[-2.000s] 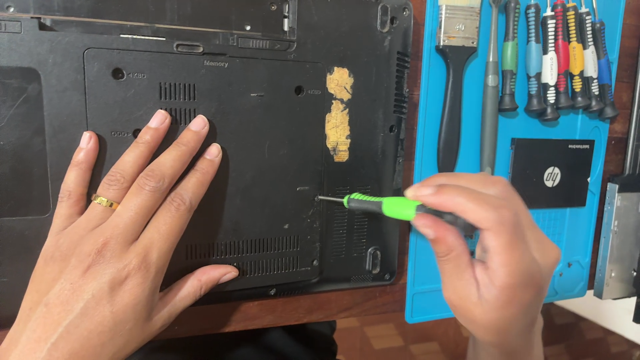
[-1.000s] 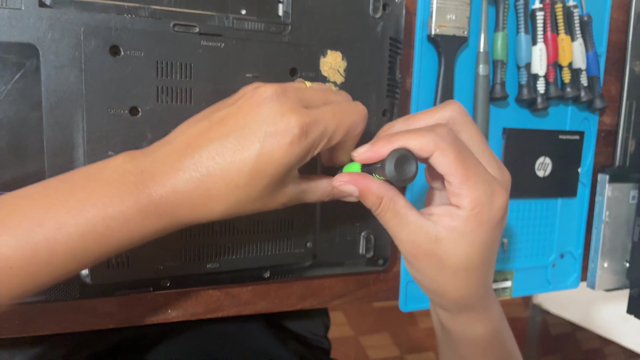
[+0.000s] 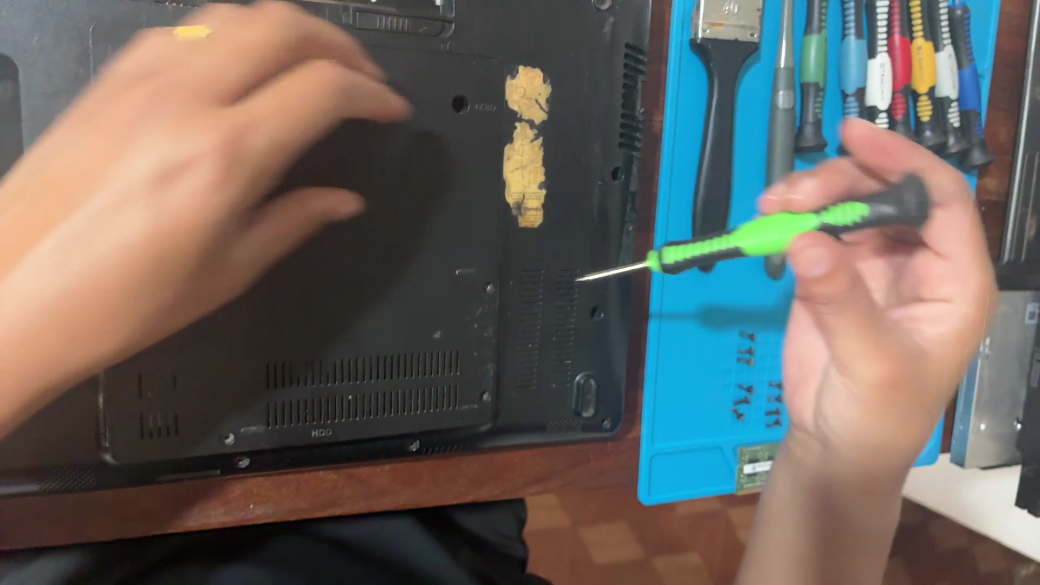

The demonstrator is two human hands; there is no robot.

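My right hand holds a small screwdriver with a green and black handle. Its metal tip points left, over the vents near the right edge of an upturned black laptop. My left hand, blurred and wearing a gold ring, hovers over the laptop's bottom cover at the upper left with fingers apart and nothing in them. Torn yellowish label remains stick to the casing right of the cover. Several screw holes show along the cover's edges.
A blue silicone mat carries a flat brush, a grey-handled tool, several colored screwdrivers, small screws and a memory module. Metal parts lie at the far right. The wooden table edge runs below the laptop.
My left hand has left the screwdriver tip area, where it was one second ago, and moved to the upper left. The screwdriver, upright then, now slants leftward in my right hand.
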